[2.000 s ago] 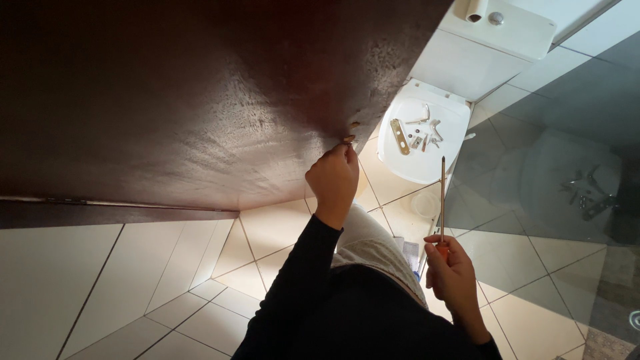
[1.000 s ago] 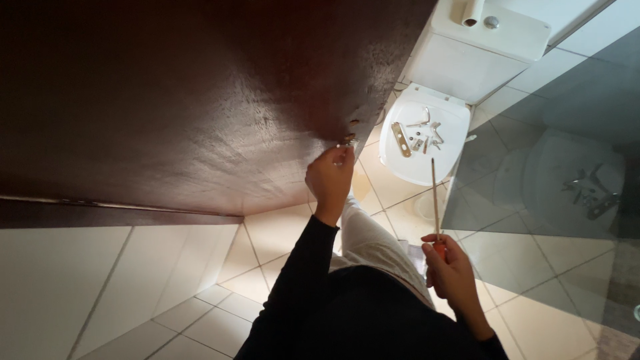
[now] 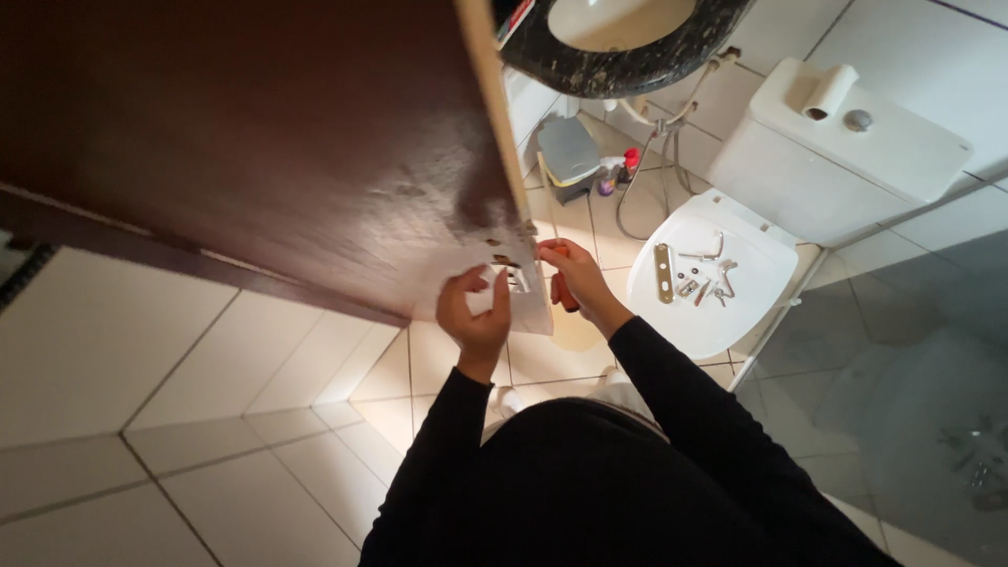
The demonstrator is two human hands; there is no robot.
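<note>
My left hand (image 3: 475, 313) is beside the face of a dark brown wooden door (image 3: 331, 157), thumb and fingers apart, with nothing seen between them. Just beyond its fingertips are holes (image 3: 502, 259) in the door. My right hand (image 3: 579, 276), at the door's edge, is closed on a screwdriver with an orange handle (image 3: 565, 293); its shaft points away from me. On the closed white toilet lid (image 3: 756, 303) lie a brass-coloured door plate (image 3: 664, 273), a lever handle (image 3: 713, 248) and several small metal parts (image 3: 687, 289).
Behind the door's edge are a dark stone washbasin counter (image 3: 598, 79), a grey bin (image 3: 568, 150), small bottles (image 3: 630, 160) and a hose (image 3: 622, 216). The toilet cistern (image 3: 850, 142) holds a cardboard roll (image 3: 831, 90). A glass panel (image 3: 906, 378) stands at the right, a tiled wall (image 3: 157, 346) at the left.
My right hand has moved with the screwdriver to the door's edge. My left hand has opened its pinch near the holes. The view has shifted, showing the washbasin and bin.
</note>
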